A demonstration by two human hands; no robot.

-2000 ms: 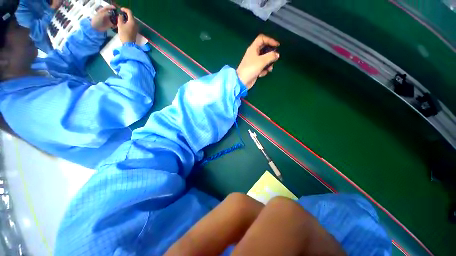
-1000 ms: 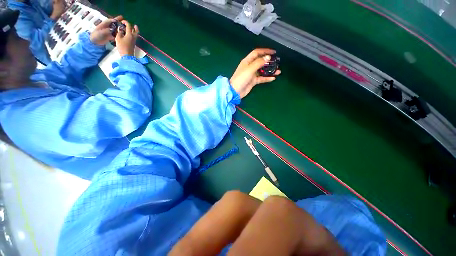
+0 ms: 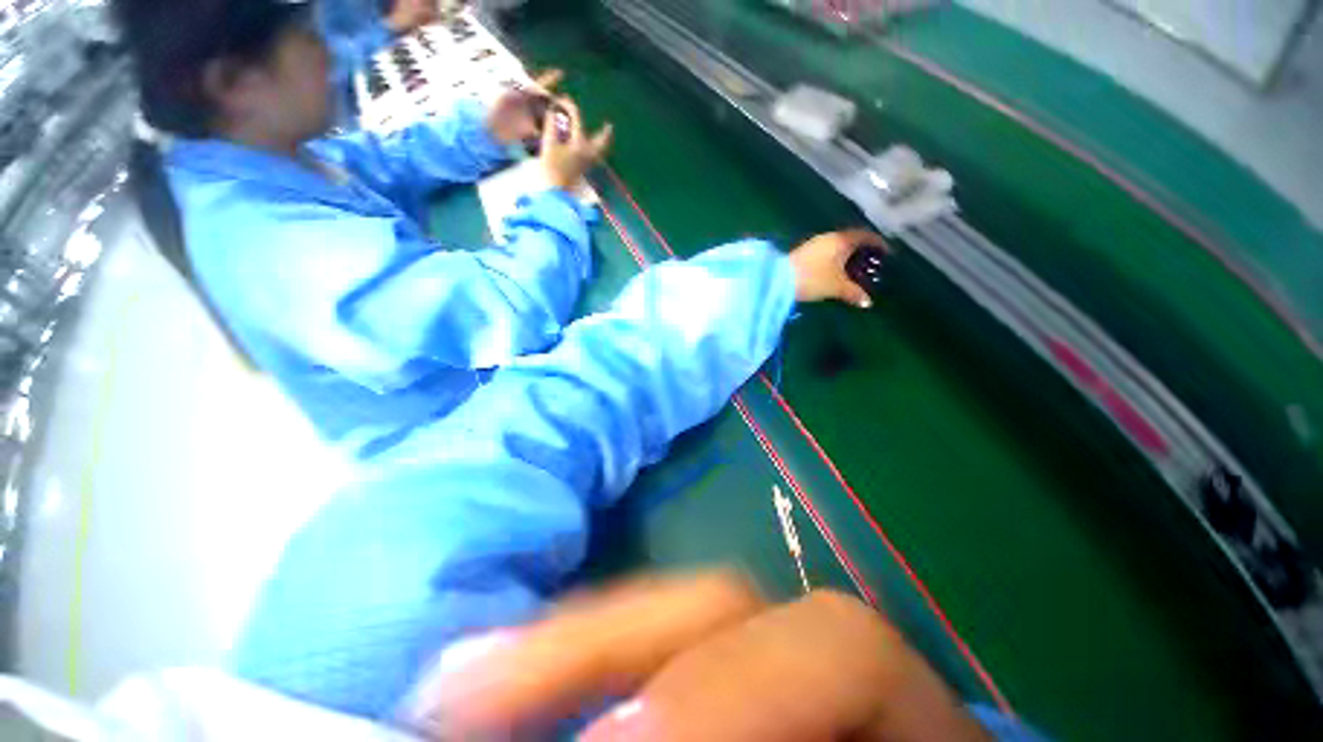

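My left hand (image 3: 833,270) is stretched out over the green conveyor belt (image 3: 1001,493), in a light blue sleeve. It grips a small round black glossy unit (image 3: 866,268) between thumb and fingers. A dark blurred spot lies on the belt below it; I cannot tell if it is a shadow or a unit. My right hand (image 3: 726,660) is very close to the camera at the bottom centre, large, blurred and cut off by the edge. Its fingers are bent; whether it holds anything cannot be seen.
A thin pen (image 3: 791,536) lies by the red line. Beyond the belt runs an aluminium rail (image 3: 1016,312) with white blocks (image 3: 907,186) and black clips (image 3: 1230,500). At left a neighbouring person (image 3: 363,276) handles a dark unit beside a white parts tray (image 3: 435,73).
The view has swung left and up. My left hand with the black unit is now farther right in the picture. My right hand's fingertips have come into view. The yellow-edged paper is no longer visible.
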